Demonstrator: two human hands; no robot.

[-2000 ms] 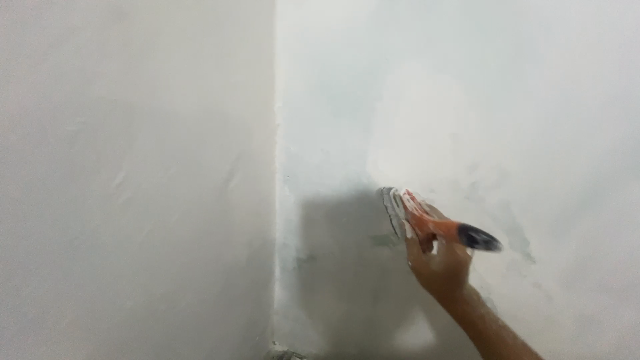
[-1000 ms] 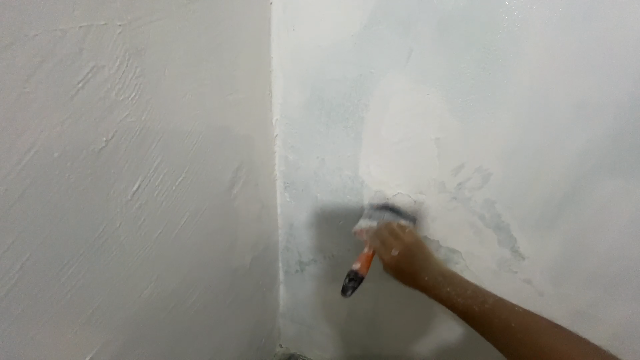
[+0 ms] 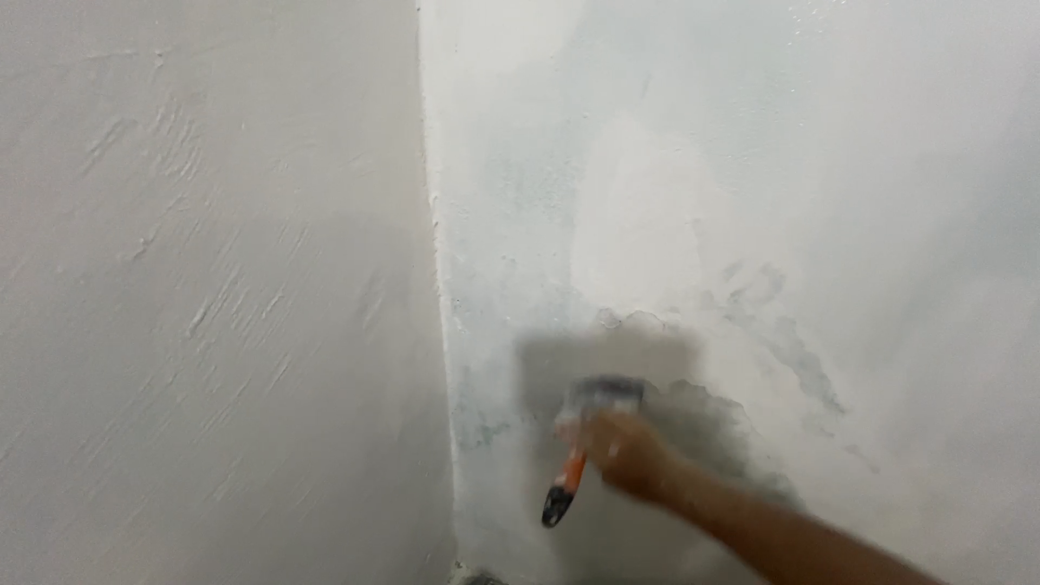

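My right hand (image 3: 624, 457) is closed around a putty knife (image 3: 569, 475) with an orange and black handle that points down and to the left. Its wide blade, smeared with white, lies at or close to the patchy white plastered wall (image 3: 634, 211), blurred by motion. Whether the blade touches the wall cannot be told. A dark shadow falls on the wall around the hand and tool. Above the hand is a smooth whiter patch with a ragged lower edge. My left hand is out of view.
A second wall (image 3: 227, 284), greyer and ridged with rough strokes, meets the white one at a vertical corner on the left. Grey-green stains (image 3: 800, 366) mark the wall to the right. A small dark thing (image 3: 479, 578) shows at the bottom of the corner.
Two seconds ago the handle pointed right; a second ago it had turned to point down and left. Since then my right hand has moved lower on the wall, still holding the putty knife.
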